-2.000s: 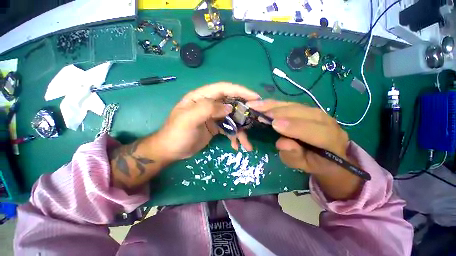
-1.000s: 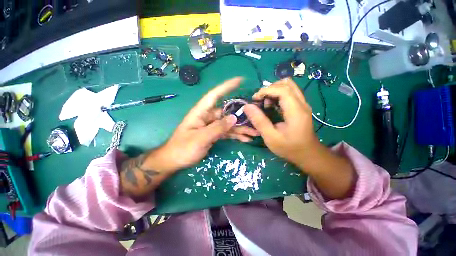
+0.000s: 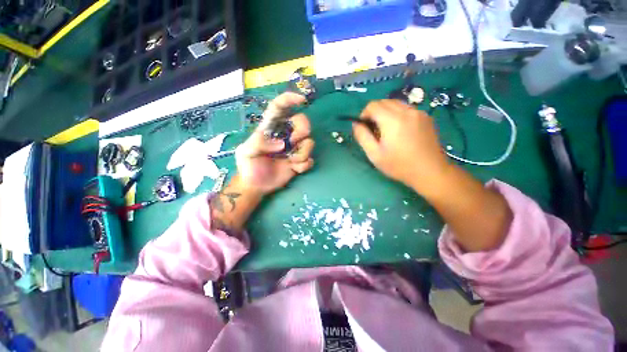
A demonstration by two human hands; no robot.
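My left hand [image 3: 273, 152], left of centre, holds a small round watch case [image 3: 280, 134] between thumb and fingers, with part of it hidden by the fingers. My right hand [image 3: 399, 141] is right of centre, apart from the left, with its fingers closed around the dark tweezers [image 3: 356, 119], whose thin tip points left. The hand covers most of them. A small pale and gold piece [image 3: 337, 137] lies on the mat between the hands. A pile of white backing scraps [image 3: 342, 225] lies at front centre.
A white cloth [image 3: 196, 163], a loose round unit [image 3: 165, 188] and a teal multimeter [image 3: 104, 220] are at left. A black compartment tray [image 3: 130, 86] and blue bin [image 3: 361, 22] are behind. A white cable [image 3: 510, 130] and black rod [image 3: 565, 168] are at right.
My hands have moved apart. The left hand has raised the watch case up and left; the right has left the case. The view has turned left, showing more of the compartment tray and multimeter.
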